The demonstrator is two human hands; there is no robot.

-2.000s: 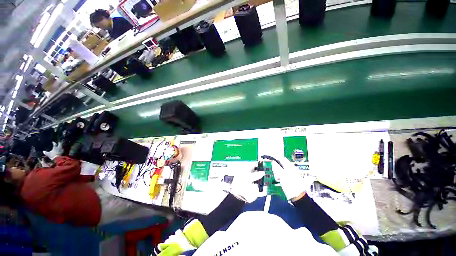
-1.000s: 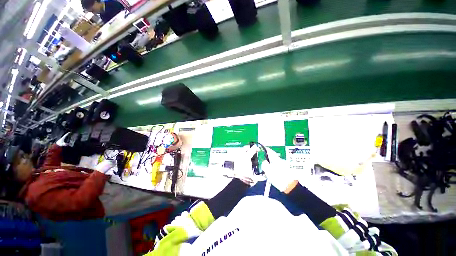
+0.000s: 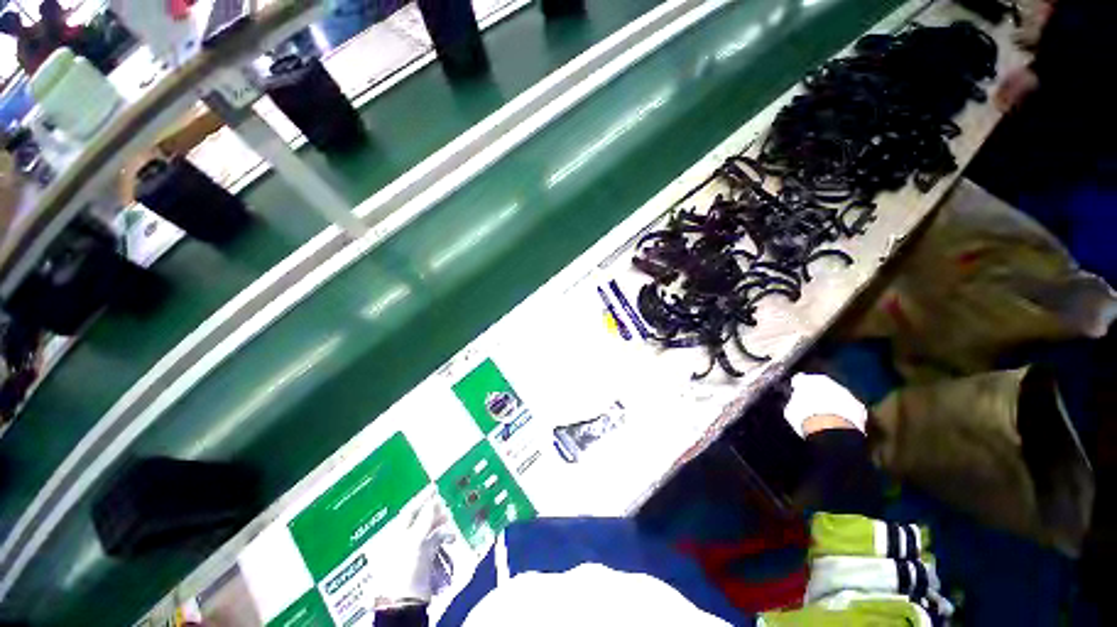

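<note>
My left hand [image 3: 410, 557], in a white glove, is low over the printed sheet [image 3: 358, 488] at the bottom left. A small dark curved shape shows by its fingers; blur hides whether it is gripped. My right hand [image 3: 826, 402], also white-gloved, is out past the bench's near edge at the right, beside a dark area. Its fingertips and anything in them cannot be made out. A large tangled heap of black curved strips [image 3: 735, 251] lies on the bench beyond, stretching to the upper right.
Two slim dark sticks [image 3: 626, 309] with a yellow spot lie beside the heap. A black speaker cabinet [image 3: 178, 505] stands on the green conveyor [image 3: 429, 288] at lower left. More cabinets stand beyond the white rail. Brown sacks or cloth [image 3: 980, 441] are at the right.
The view has swung right toward the heap. My hands, earlier together with a black strip over the sheet, are apart; the right has moved out past the bench edge.
</note>
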